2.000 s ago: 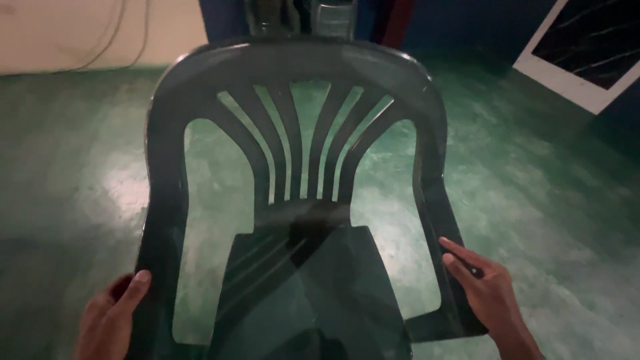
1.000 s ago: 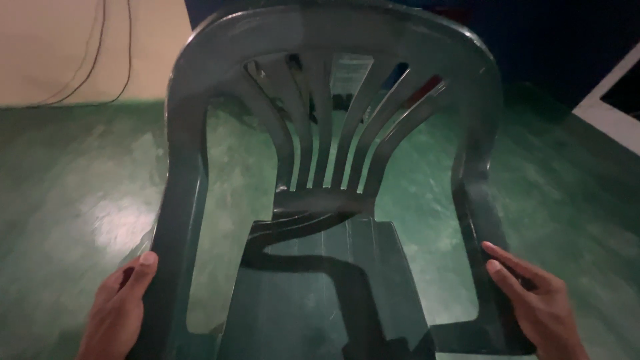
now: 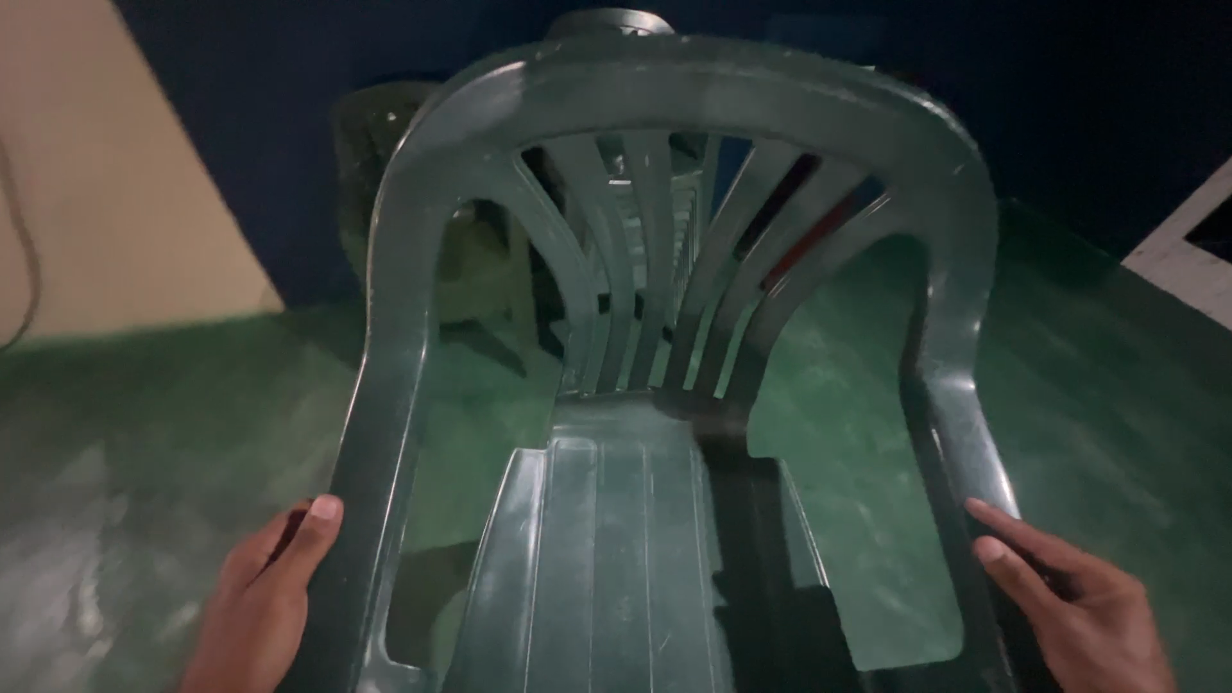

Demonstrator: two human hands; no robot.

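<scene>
A dark green plastic armchair with a slatted back fills the middle of the head view, its seat towards me. My left hand grips the outer side of the left armrest, thumb resting near the top edge. On the other side, my right hand holds the right armrest, with thumb and forefinger on its surface. The fingers under both armrests are hidden. A dark shadow lies across the right part of the seat.
Beyond the chair's back, another plastic chair stands by the dark blue wall. A metallic round-topped object shows behind the backrest. A cable hangs at the far left. A white-framed dark panel is at right.
The chair has moved forward with both my hands on its armrests, nearer the objects by the blue wall. The view has shifted along with it.
</scene>
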